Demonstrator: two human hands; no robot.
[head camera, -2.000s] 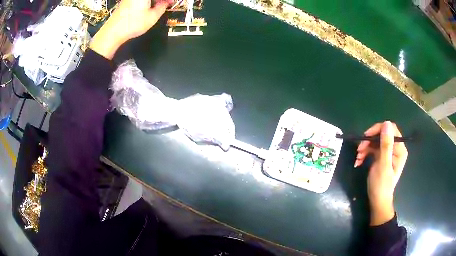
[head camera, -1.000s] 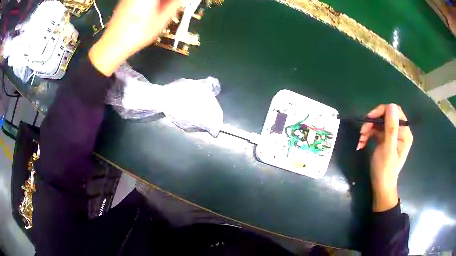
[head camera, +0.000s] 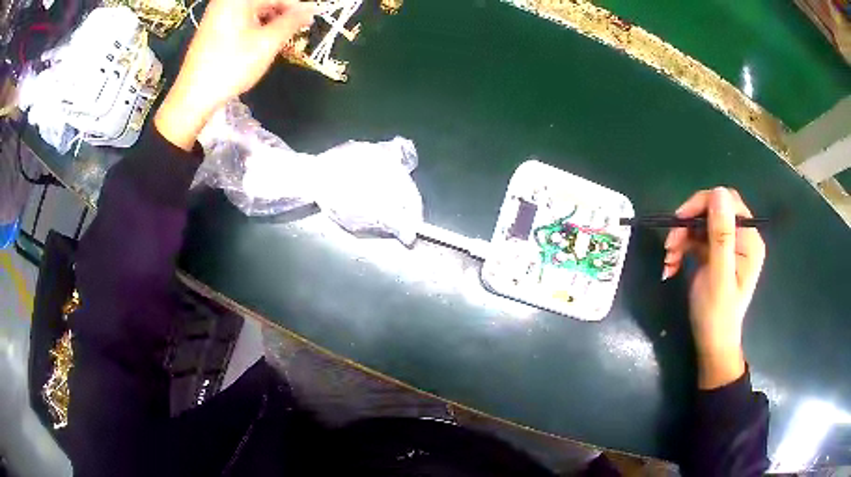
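Observation:
My left hand (head camera: 244, 47) is at the top left, over the near side of a group of brass contact strips with white wires (head camera: 328, 47); its fingertips touch or overlap the group, and I cannot tell if they grip a strip. My right hand (head camera: 723, 252) holds dark tweezers (head camera: 686, 223), whose tip points left at the right edge of the open white socket housing (head camera: 560, 291). The housing lies face up with a green circuit board (head camera: 580, 250), coloured wires and a dark rectangular insert (head camera: 523, 220) inside. Its cord (head camera: 454, 242) runs left into a crinkled clear plastic bag (head camera: 369, 191).
Stacked white housings with bagging (head camera: 104, 79) stand at the far left. A black parts bin (head camera: 58, 363) with gold pieces is low at left. A worn cream rail (head camera: 672, 70) curves along the bench's far side, with green conveyor (head camera: 737, 37) beyond.
My left hand has moved down and back over the strips, and the strip group has shifted and turned. The housing sits slightly higher in view. My right hand keeps the tweezers beside it.

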